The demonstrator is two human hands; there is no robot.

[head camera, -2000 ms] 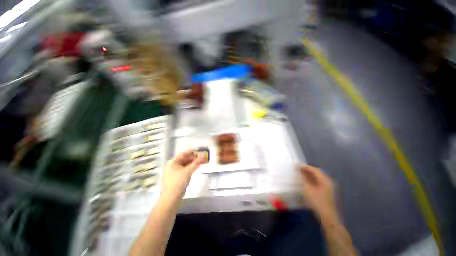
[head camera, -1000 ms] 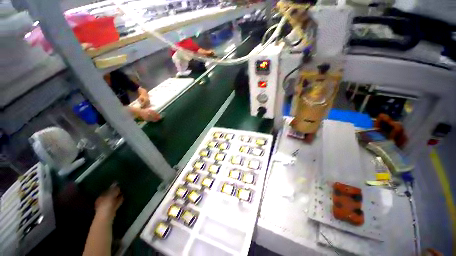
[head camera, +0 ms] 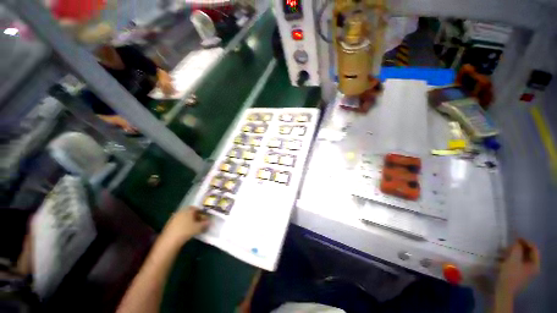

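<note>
The long white tray (head camera: 253,226) lies at a slant left of the machine, with rows of small square units (head camera: 226,166) in its pockets. My left hand (head camera: 186,225) is at the tray's near left corner, fingertips by the last units; blur hides whether they grip one. My right hand (head camera: 519,263) is off the machine's front right corner, fingers bent, blurred; nothing shows in it. The red-brown jig (head camera: 401,176) sits on the perforated plate (head camera: 430,205), and no hand touches it.
The brass dispensing head (head camera: 354,64) hangs behind the jig. The white controller (head camera: 299,46) stands behind the tray. The pendant (head camera: 473,117) lies rear right. A red button (head camera: 451,273) is on the front panel. A small piece (head camera: 154,180) lies on the green conveyor. Another person (head camera: 125,73) works across it.
My left hand has moved from over the green conveyor to the tray's near corner. My right hand has come into fuller view. The camera view has shifted, so tray and machine appear higher.
</note>
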